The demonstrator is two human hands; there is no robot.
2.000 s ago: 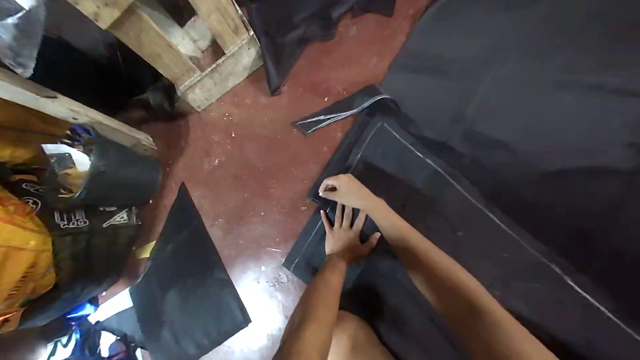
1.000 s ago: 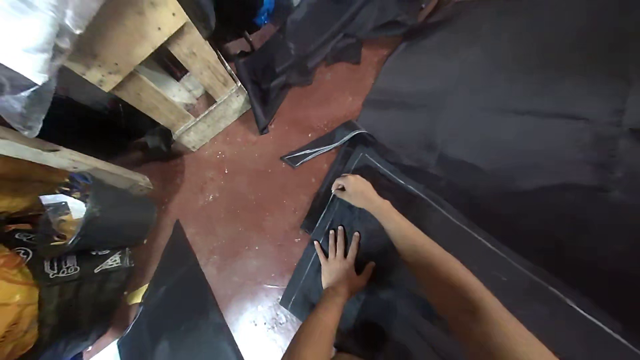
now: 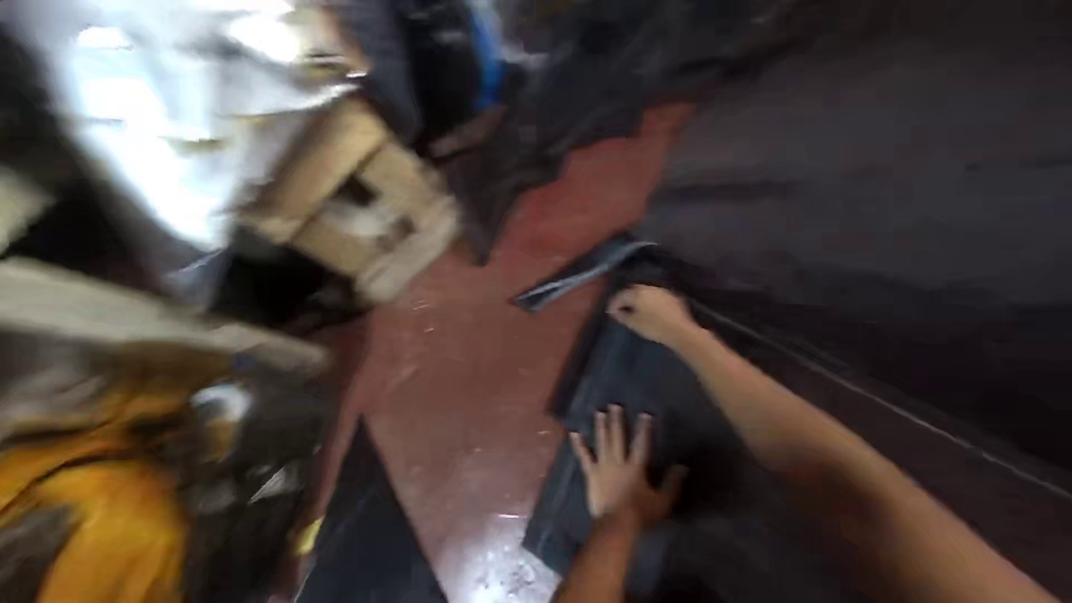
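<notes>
My left hand (image 3: 618, 473) lies flat with spread fingers on a dark sheet (image 3: 662, 377), near its left edge. Farther up the same sheet, my right hand (image 3: 651, 314) is curled with its fingertips together at the upper left corner; whether it pinches the sheet or a small tool is too blurred to tell. Just beyond the right hand a narrow dark strip with a pale line (image 3: 578, 276) lies on the red floor. A pale line runs along the dark material right of my right forearm.
A wooden pallet (image 3: 410, 243) stands on the red floor (image 3: 469, 352) at upper left, beside shiny clear plastic (image 3: 151, 126). Orange cloth (image 3: 109, 519) lies at lower left, near a pointed dark piece (image 3: 368, 519). A large dark sheet (image 3: 863, 193) spreads across the right.
My right hand has moved up along the sheet, away from my left hand, which stays flat near the left edge. The view has shifted and is more blurred.
</notes>
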